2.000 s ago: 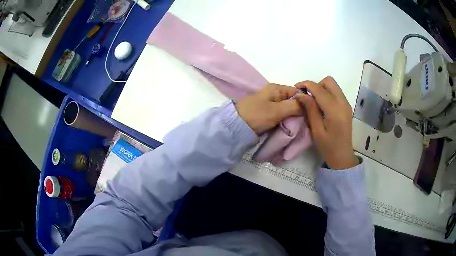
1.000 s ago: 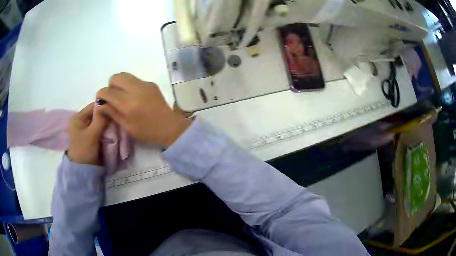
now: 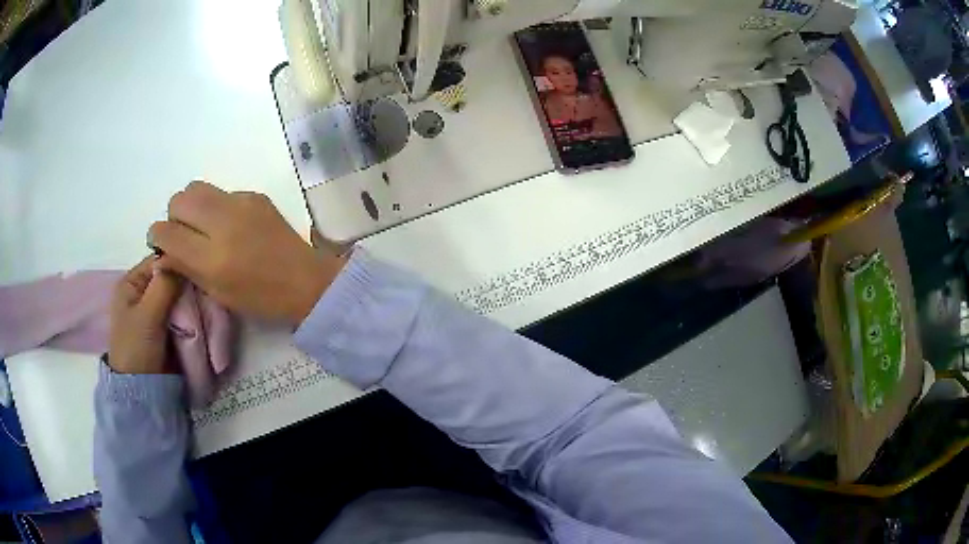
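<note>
The pink fabric piece (image 3: 66, 308) lies as a strip at the left of the white table, with a bunched end hanging from my hands towards the front edge. My left hand (image 3: 143, 319) grips the fabric from below left. My right hand (image 3: 239, 250) meets it from the right, its fingertips pinching at the same spot. A tiny dark item (image 3: 158, 253) shows between the fingertips; most of it is hidden, so I cannot tell what it is.
The sewing machine's needle plate (image 3: 383, 130) is right of my hands. A lit smartphone (image 3: 574, 98), a white scrap (image 3: 707, 125) and black scissors (image 3: 788, 138) lie further right. A printed scale (image 3: 627, 228) runs along the front edge. A green packet (image 3: 873, 332) sits on cardboard at far right.
The view has swung right, so the machine, phone and scissors have come into the picture and the blue bin has mostly left it. Both hands stay together on the pink fabric.
</note>
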